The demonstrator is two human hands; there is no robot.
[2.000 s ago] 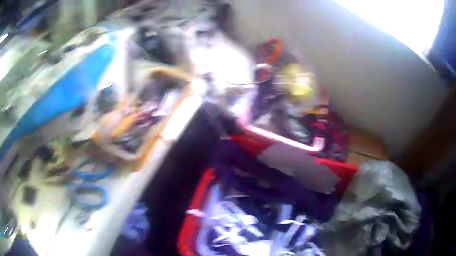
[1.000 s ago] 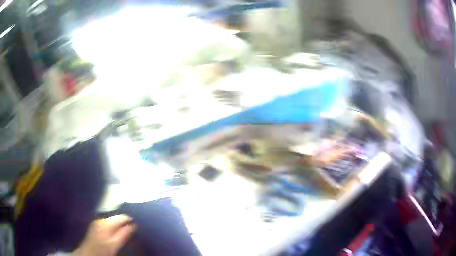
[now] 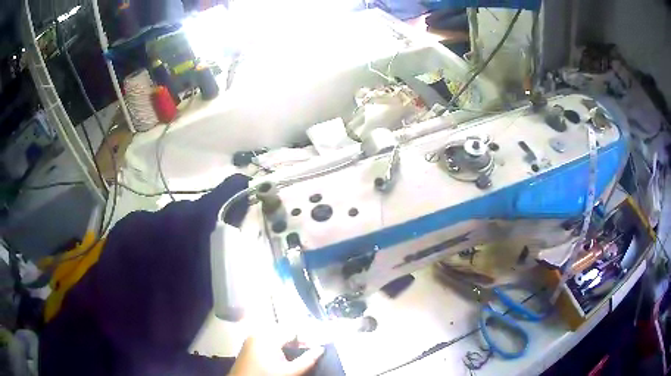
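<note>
A dark purple garment piece (image 3: 132, 286) lies left of the sewing machine head, and a small dark part of it shows at the bottom, by the needle area. The white sewing machine (image 3: 412, 198) has a blue stripe. My left hand (image 3: 274, 358) is at the bottom edge, partly cut off and washed out by glare, just below the presser foot area. Its thumb and finger are closed on the edge of the dark cloth. The needle is lost in the glare. My right hand is out of the picture.
Blue-handled scissors (image 3: 506, 330) lie right of the needle, with an orange-sided tool box (image 3: 581, 316) beyond. A white measuring tape (image 3: 591, 183) hangs over the machine. Thread cones (image 3: 138, 101) stand back left. Yellow material (image 3: 70, 275) lies at the left.
The view has swung left from the red basket to the machine and become sharper. My left hand, absent at first, now shows nearer the needle area than one second ago.
</note>
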